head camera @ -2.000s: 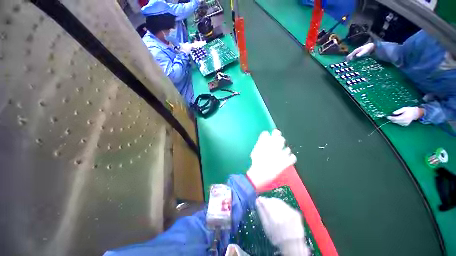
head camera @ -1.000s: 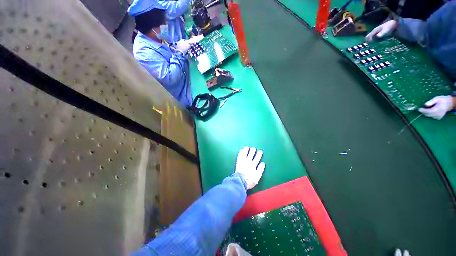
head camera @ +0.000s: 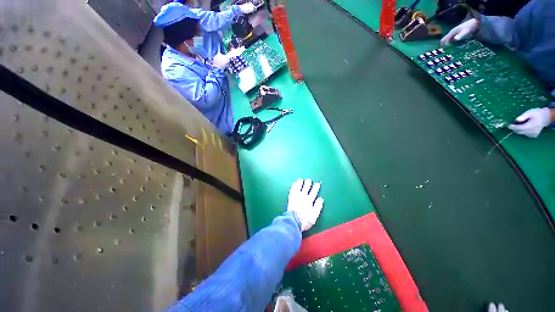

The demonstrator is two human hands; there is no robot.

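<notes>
My left hand point(head camera: 305, 205), in a white glove, lies on the green bench mat point(head camera: 292, 155) with its fingers spread and holds nothing. It is just beyond the corner of a red-orange frame point(head camera: 341, 236). A green circuit board point(head camera: 341, 281) lies inside this frame, cut off by the bottom edge and partly covered by my blue sleeve. Only white fingertips of my right hand point(head camera: 497, 307) show at the bottom right edge; its grip is hidden. A whitish object at the bottom edge partly covers the board; I cannot tell what it is.
The dark green conveyor point(head camera: 389, 146) runs on the right, with small scraps on it. A black coil point(head camera: 249, 132), cutters point(head camera: 277, 119) and a metal block point(head camera: 266, 97) lie farther up the bench. A perforated metal panel point(head camera: 91, 183) stands left. Gloved people handle boards at upper left and right.
My hands have moved apart: the left now lies flat on the mat, the right has left the board for the bottom right edge. The small labelled block over my left sleeve is gone from view.
</notes>
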